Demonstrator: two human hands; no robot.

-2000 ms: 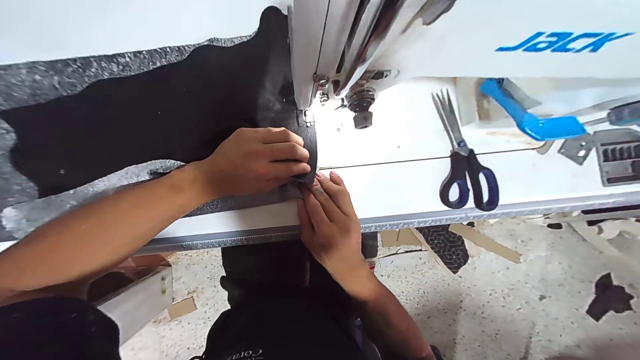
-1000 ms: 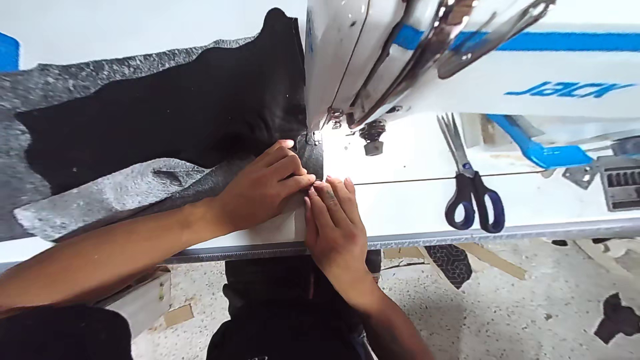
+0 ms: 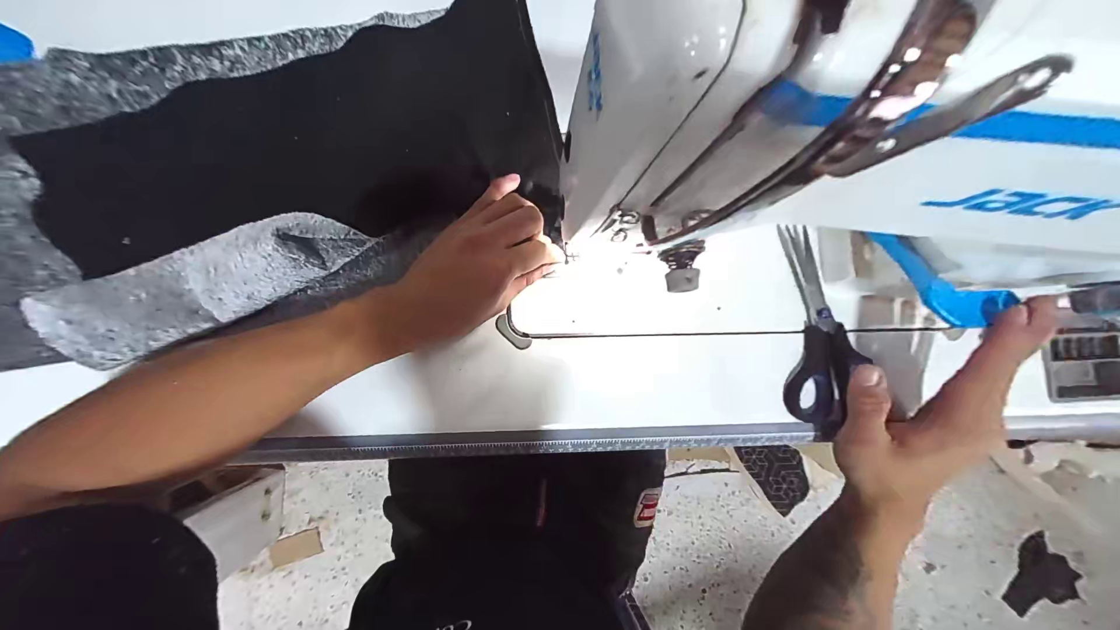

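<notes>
Black leather-like material [image 3: 289, 149] with a rough grey underside lies left of a white Jack sewing machine [image 3: 840, 157]. My left hand [image 3: 490, 262] rests at its right edge beside the lit needle area, thumb and fingertips together at the material; the little finger is raised. Whether it pinches the edge is hard to see. My right hand [image 3: 936, 420] is spread at the right of the table. Its thumb touches or overlaps the handle of the dark-handled scissors [image 3: 818, 332], and its index finger reaches the end of a blue curved tool [image 3: 954, 297].
A ruler strip [image 3: 560, 442] runs along the table's front edge. A case of small parts [image 3: 1085, 363] sits at the far right. The machine head stands over the table's middle. Scraps [image 3: 1041, 573] lie on the speckled floor.
My right hand has left the material beside my left hand and moved right to the scissors and the blue tool. My left hand has stayed by the needle area.
</notes>
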